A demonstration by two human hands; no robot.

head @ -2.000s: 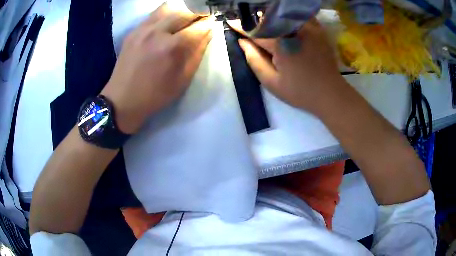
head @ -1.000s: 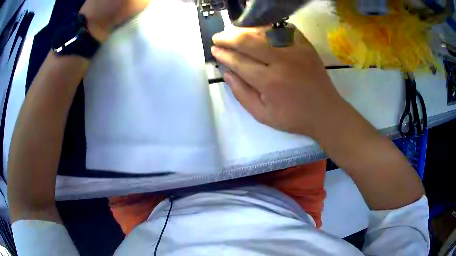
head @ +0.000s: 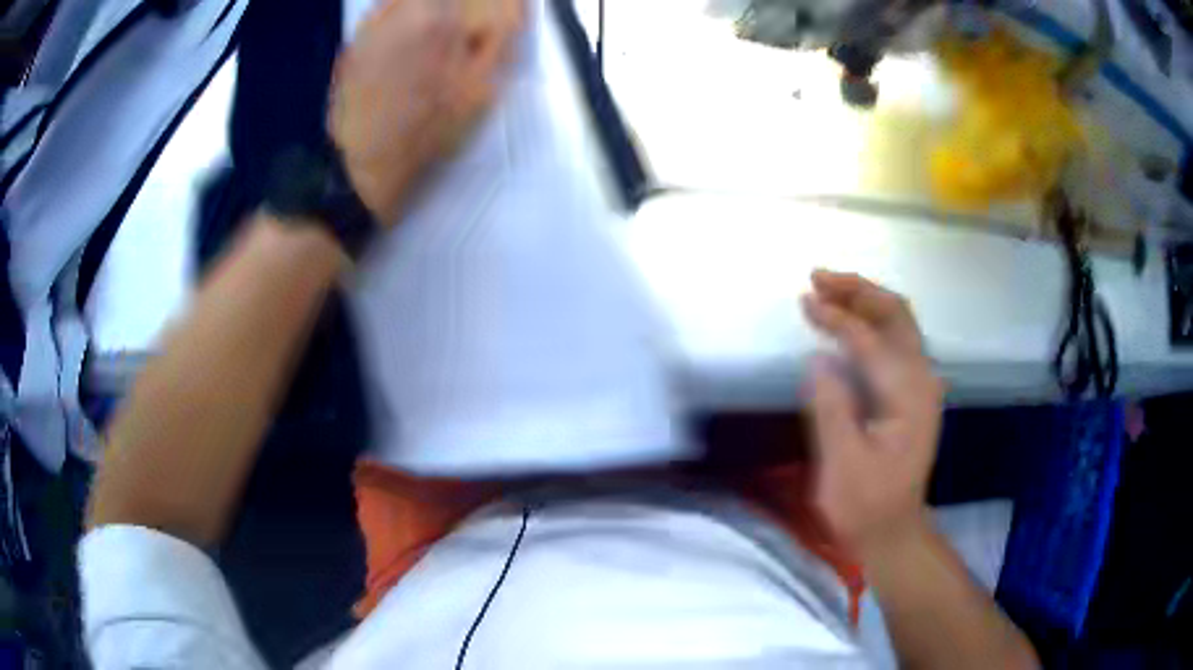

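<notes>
A white garment panel lies from the top of the view down over the table's front edge, with a narrow dark band along its right side. My left hand, blurred and wearing a dark watch, is on the panel's upper left part with its fingers curled on the cloth. My right hand is off the cloth, over the table's front edge, fingers half curled. A small dark patch shows in its palm; blur hides whether it is an object.
The sewing machine's underside parts show at the top right, beside a yellow fluffy bundle. Black-handled scissors lie at the right table edge, above a blue basket. White pieces with dark bands are heaped at the left.
My right hand has left the cloth near the needle and come down right toward the table's front edge. The panel now lies away from the machine head, with my left hand still on it.
</notes>
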